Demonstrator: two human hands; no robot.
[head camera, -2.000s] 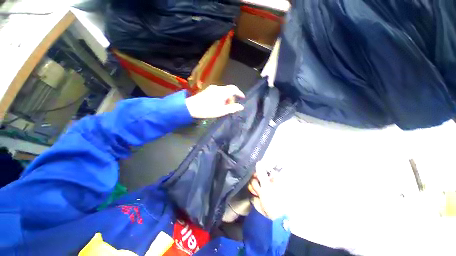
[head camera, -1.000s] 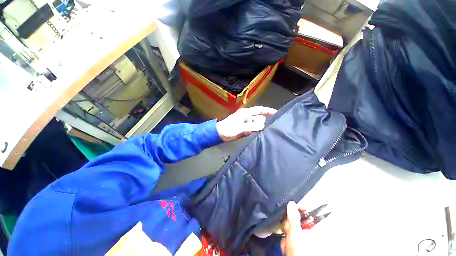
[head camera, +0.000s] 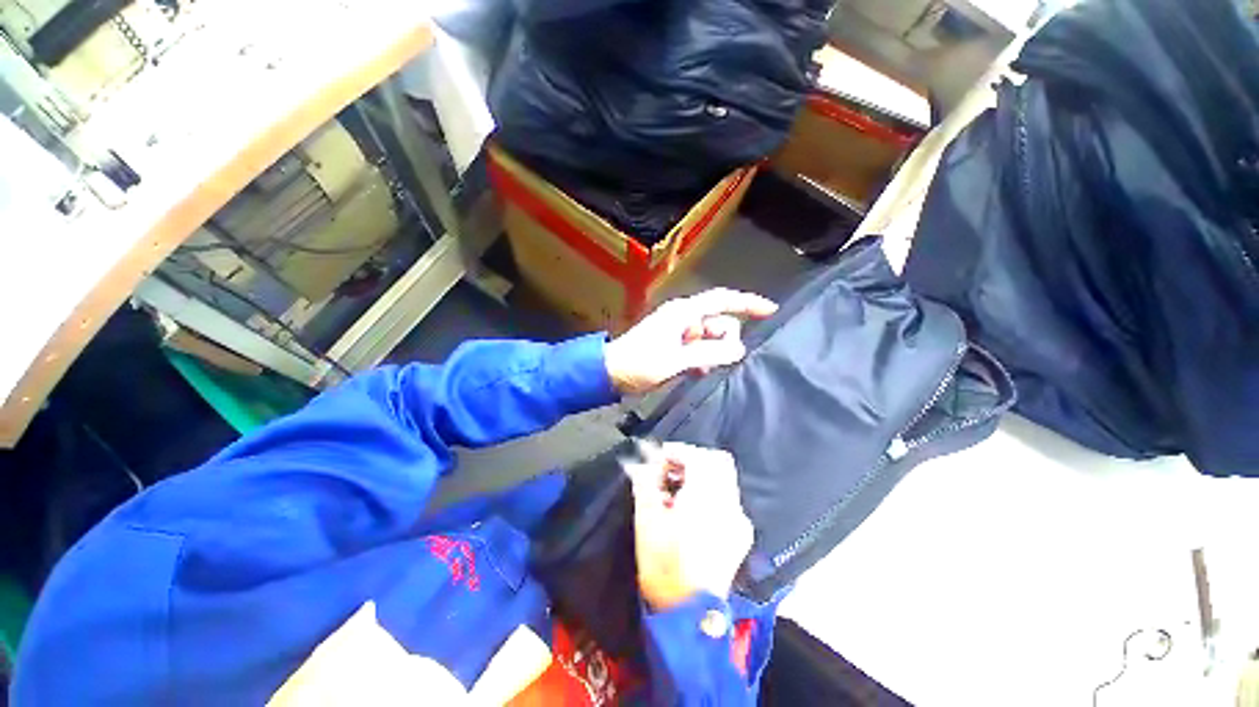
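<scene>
The navy-black padded bag (head camera: 815, 414) lies across my lap and the white table's edge, its curved zipper on the right side. My left hand (head camera: 688, 340) is at the bag's upper left edge, fingers curled on the edge and index finger extended. My right hand (head camera: 690, 518) is closed around small thread snips (head camera: 672, 478), mostly hidden in the palm. Their pale, blurred tip points at the bag's left edge, below my left hand. Any thread there is too fine to see.
A dark heap of bags (head camera: 1105, 235) lies on the white table (head camera: 994, 580) at right. A thin stick (head camera: 1204, 594) and a curved thread (head camera: 1143, 646) lie near its right end. A red-taped carton (head camera: 566, 242) with dark bags stands ahead. A wood-edged machine table (head camera: 235, 180) is at left.
The view has swung left and the bag lies flatter than at first. My right hand with the snips has moved from the zipper side across to the bag's left edge.
</scene>
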